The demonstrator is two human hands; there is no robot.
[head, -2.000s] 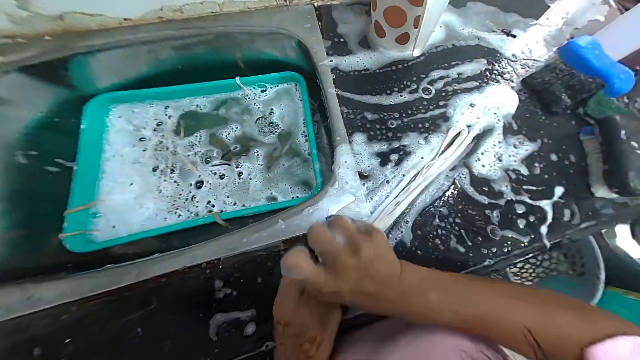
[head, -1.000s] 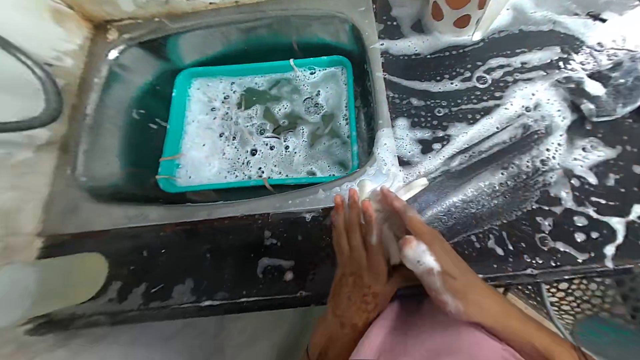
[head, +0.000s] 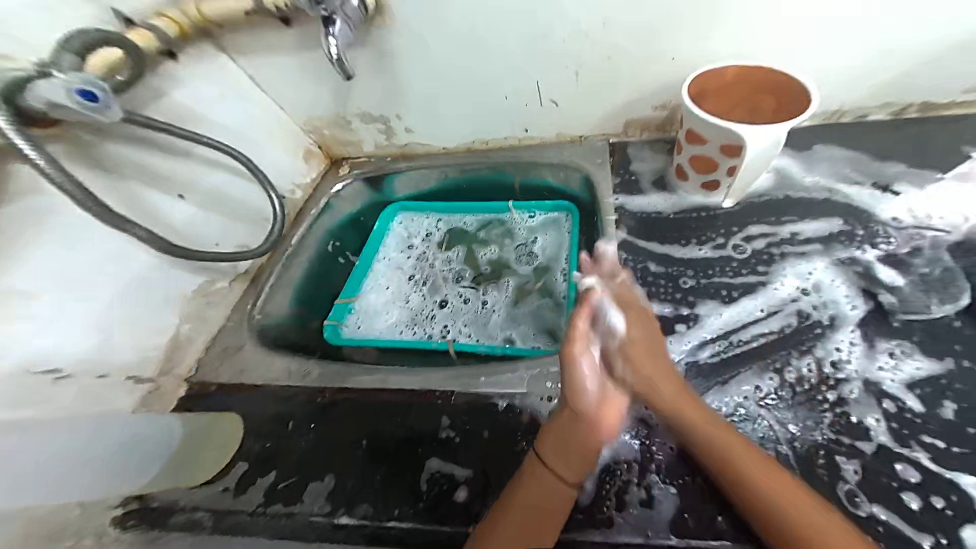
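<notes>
My left hand (head: 591, 366), with a thin dark band at the wrist, and my right hand (head: 629, 328) are pressed palm to palm at the sink's right front corner. White suds cover the fingers and lie between the palms; whether something small is held there cannot be told. Just left of them, a teal plastic tray (head: 389, 348) full of foamy water sits in the stainless steel sink (head: 305, 364). Dark green pieces lie in that water, their kind unclear.
A white mug with brown spots (head: 705, 156) stands by the wall on the soapy black countertop (head: 343, 450). A clear, foam-covered object (head: 926, 282) lies at the right. A tap (head: 335, 38) and a flexible metal hose (head: 99, 210) are on the walls.
My hands were stacked near the counter's front edge, and now they are palm to palm beside the tray. The white strip-like thing near them earlier no longer shows. The view has shifted left and up.
</notes>
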